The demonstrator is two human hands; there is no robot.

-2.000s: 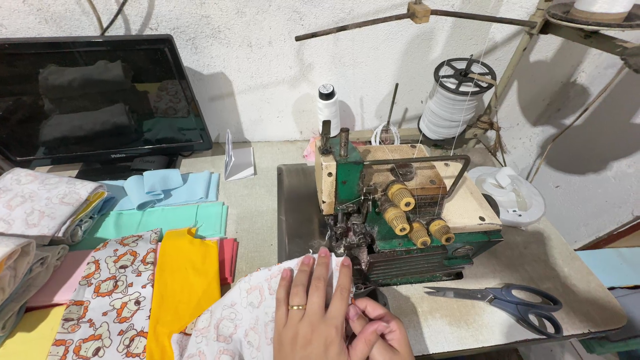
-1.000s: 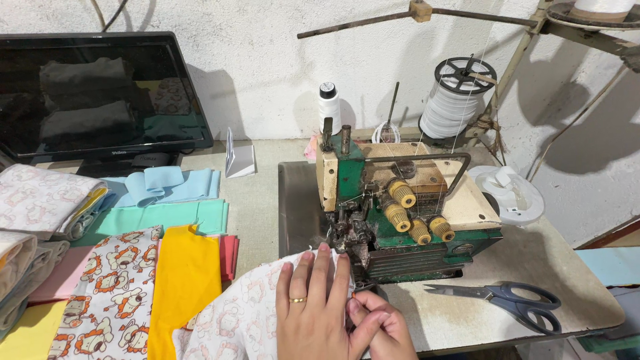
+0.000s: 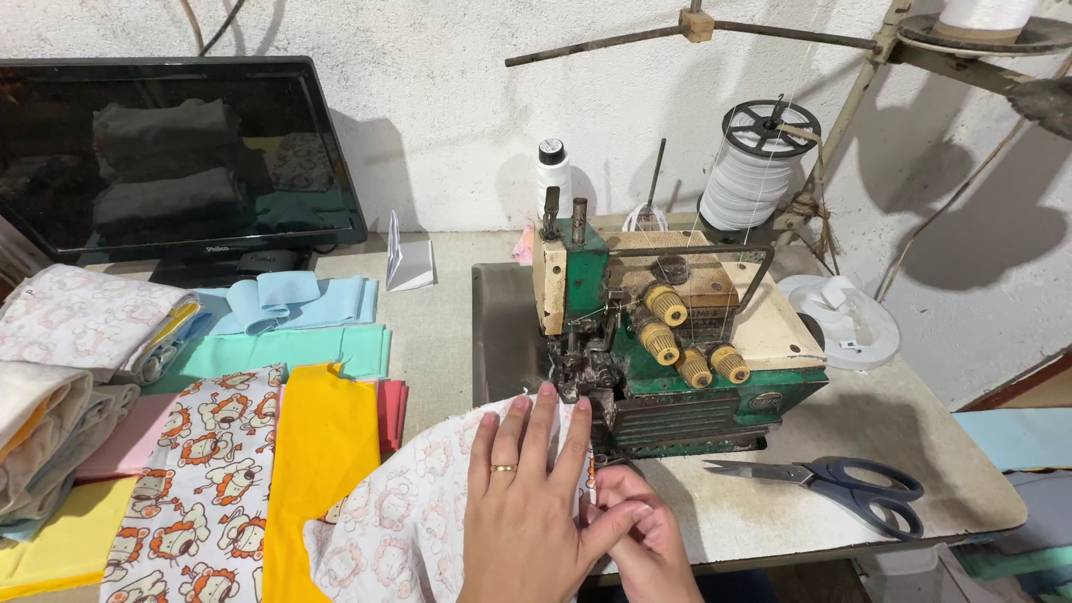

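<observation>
My left hand [image 3: 528,494] lies flat, fingers slightly apart, on a lion-print fabric piece [image 3: 402,502] whose pale wrong side faces up. Its fingertips are just in front of the needle and presser area of a green and cream overlock sewing machine [image 3: 678,335]. To the right of it, my right hand [image 3: 641,536] pinches the fabric's right edge between thumb and fingers, below the machine's front. A strip of orange print shows along that edge. The left palm partly covers the cloth, and the exact spot where the cloth meets the presser foot is hard to see.
Scissors [image 3: 821,481] lie right of the machine. Folded fabrics, including a yellow piece [image 3: 322,477] and a lion-print stack [image 3: 209,494], cover the left side. Behind stand a monitor [image 3: 176,159], a white thread cone [image 3: 554,180] and an elastic spool [image 3: 749,184]. A white roll [image 3: 871,335] lies far right.
</observation>
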